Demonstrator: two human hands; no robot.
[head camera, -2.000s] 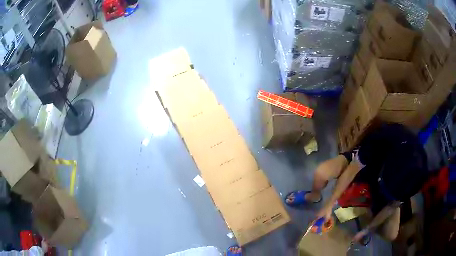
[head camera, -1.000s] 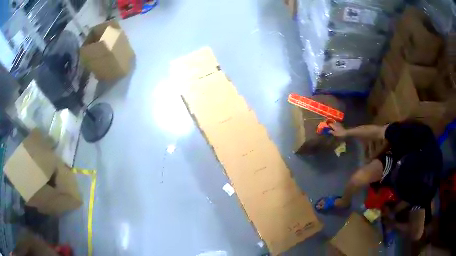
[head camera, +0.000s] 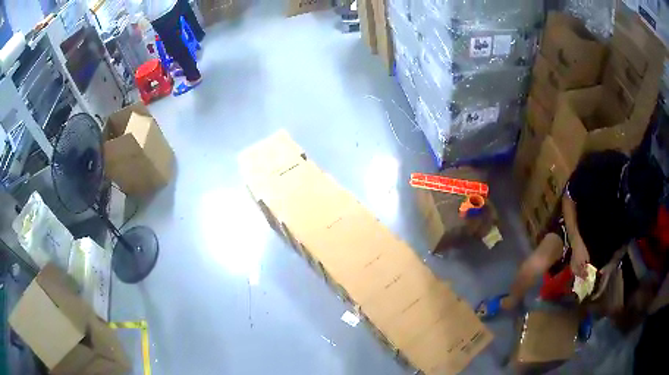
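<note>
No hand of mine shows in the head view. A long row of cartons (head camera: 367, 253) runs diagonally over the floor in front of me, from the upper left to the lower right. To its right, a carton used as a side table (head camera: 444, 220) bears an orange-red label strip (head camera: 449, 184) and an orange tape roll or dispenser (head camera: 473, 205). A pale yellow paper piece (head camera: 492, 236) lies at that carton's edge.
A seated person (head camera: 598, 212) at the right holds pale yellow paper (head camera: 585, 283) above a carton (head camera: 546, 337). A wrapped pallet load (head camera: 469, 80) and stacked cartons (head camera: 550, 161) stand behind. A fan (head camera: 79, 165) and open cartons (head camera: 139, 157) are at the left; another person (head camera: 176, 44) stands beyond.
The view has shifted, showing more at the top. The seated person has let go of the orange roll on the side-table carton, drawn the arm back and now holds pale yellow paper.
</note>
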